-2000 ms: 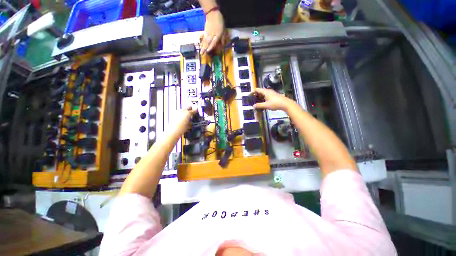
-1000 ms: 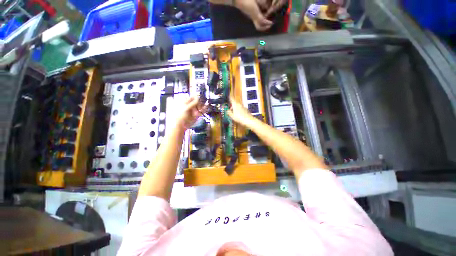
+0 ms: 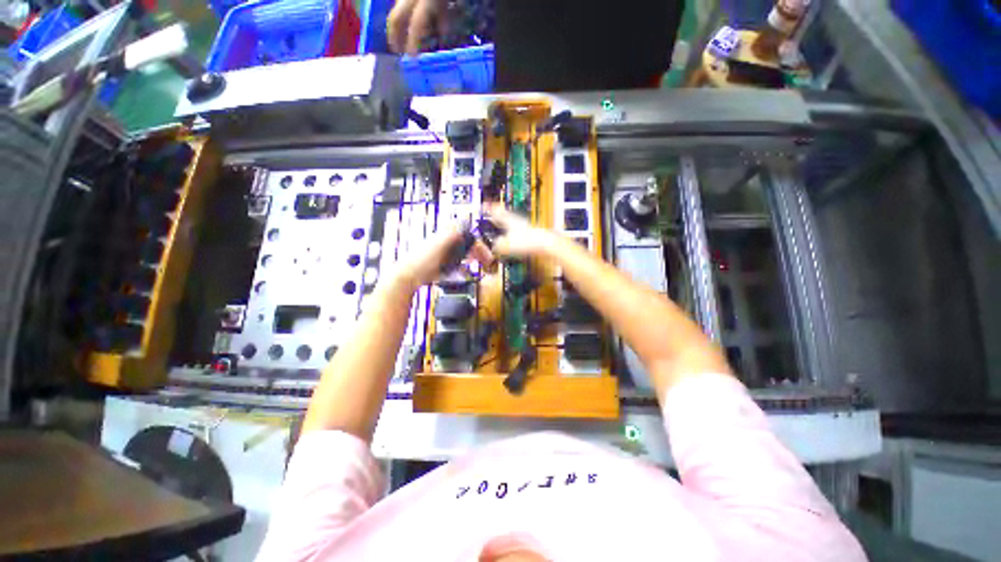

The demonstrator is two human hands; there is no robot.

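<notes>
A long orange test fixture tray (image 3: pixel 516 395) lies in front of me, with white sockets (image 3: pixel 576 192) along both sides and a green connector board (image 3: pixel 518 181) down its middle. Black adapters (image 3: pixel 453 345) sit in several sockets at the near and far ends. My left hand (image 3: pixel 430 259) holds a black power adapter (image 3: pixel 459 253) over the tray's left row. My right hand (image 3: pixel 514 235) meets it over the middle, its fingertips closed on a thin black adapter cord, blurred and partly hidden.
A perforated plate (image 3: pixel 310 258) lies left of the tray. Another orange tray (image 3: pixel 165 258) full of black adapters is at far left. Silver conveyor rails (image 3: pixel 703 258) are at right. Across the line are blue baskets (image 3: pixel 274 33) and another person's hand (image 3: pixel 415 24).
My right hand, on the right row two seconds ago, has moved left to meet my left hand. The other person's hand has left the tray and is now over the baskets. The view has shifted.
</notes>
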